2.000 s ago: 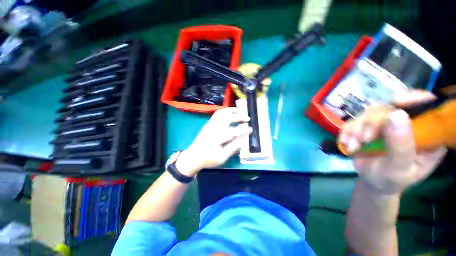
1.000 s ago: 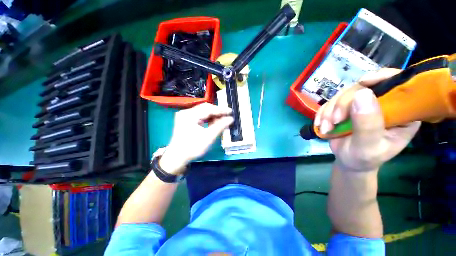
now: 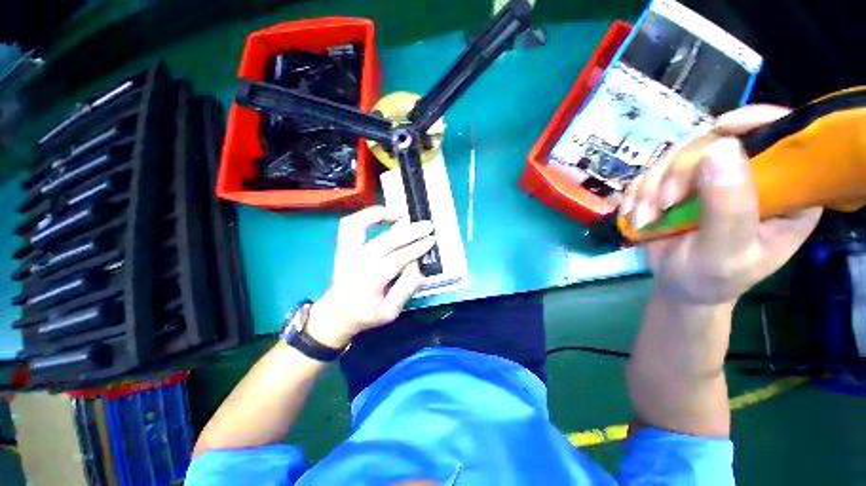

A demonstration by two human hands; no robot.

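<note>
A black three-legged stand lies spread in a Y over a cream fixture with a round yellow end. One leg points toward me. My left hand has its fingertips on that near leg, close to its end. Whether a small part is under the fingers is hidden. My right hand is closed around an orange electric screwdriver with a green ring. Its black nose points left, near the front corner of the right red bin, away from the stand.
A red bin of black parts stands left of the fixture, under one leg. A screw feeder sits in the right bin. A thin rod lies right of the fixture. Black trays with folded stands are at far left.
The whole view has shifted, so the bench items appear further left. My left hand has moved onto the near leg's end. The driver has stayed in my right hand, its nose now nearer the right bin.
</note>
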